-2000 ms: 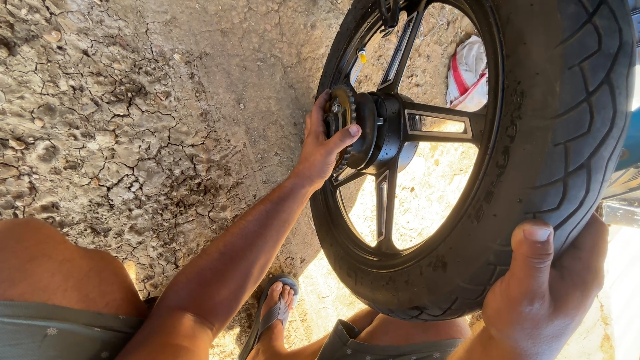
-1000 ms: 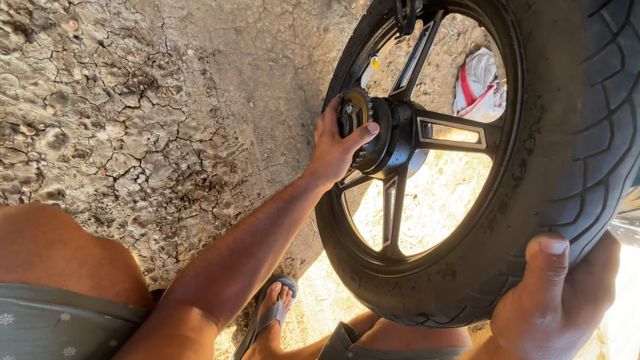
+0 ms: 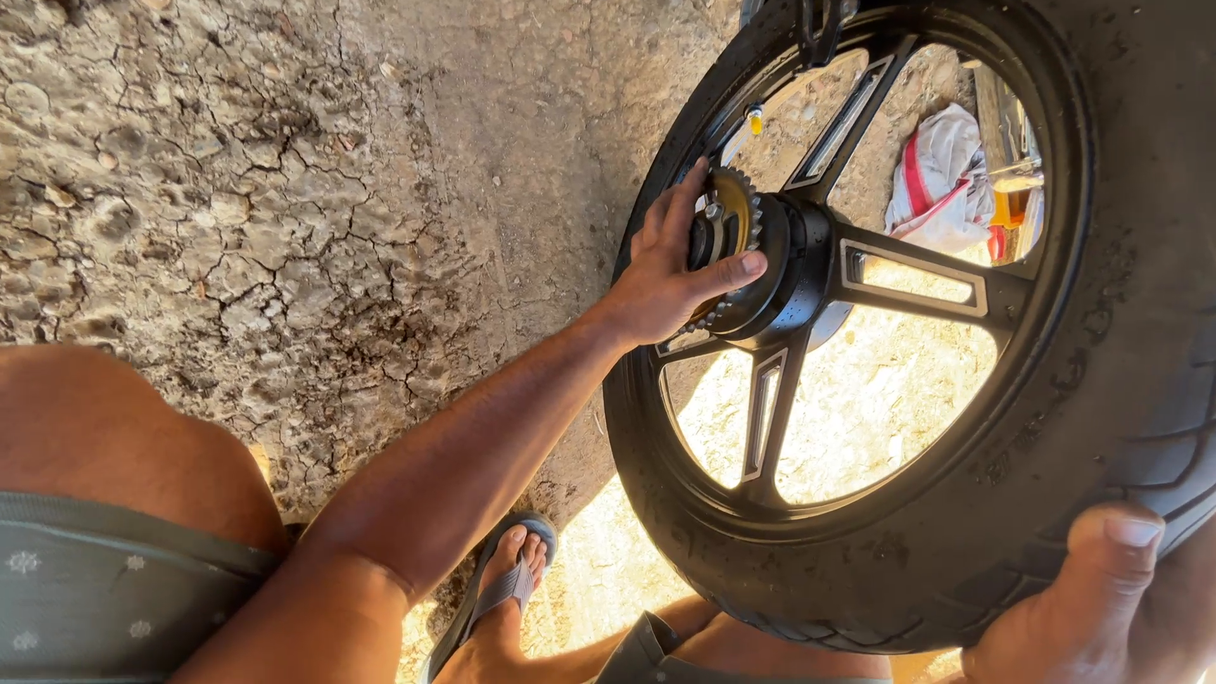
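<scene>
A black motorcycle wheel [image 3: 807, 256] with alloy spokes stands tilted at the right of the view, its rubber tyre [image 3: 988, 532] facing me. My left hand [image 3: 679, 261] is on the rear sprocket [image 3: 739, 214] at the hub, the thumb over its toothed edge and the fingers on the far side. At the lower right, my right hand [image 3: 1073, 598] grips the tyre tread with the thumb on top; its fingers are hidden. A valve stem with a yellow tip [image 3: 755, 122] shows at the rim's upper left.
Cracked dry ground [image 3: 313, 190] lies at the left. Beyond the spokes rest a white sack with a red stripe [image 3: 940, 180] and an orange item [image 3: 1012, 209]. A dark bracket-like part [image 3: 825, 28] is at the wheel's top. My sandalled foot [image 3: 508, 570] is below.
Both hands have kept their places on the sprocket and tyre. Through the spokes, more things now show beside the sack.
</scene>
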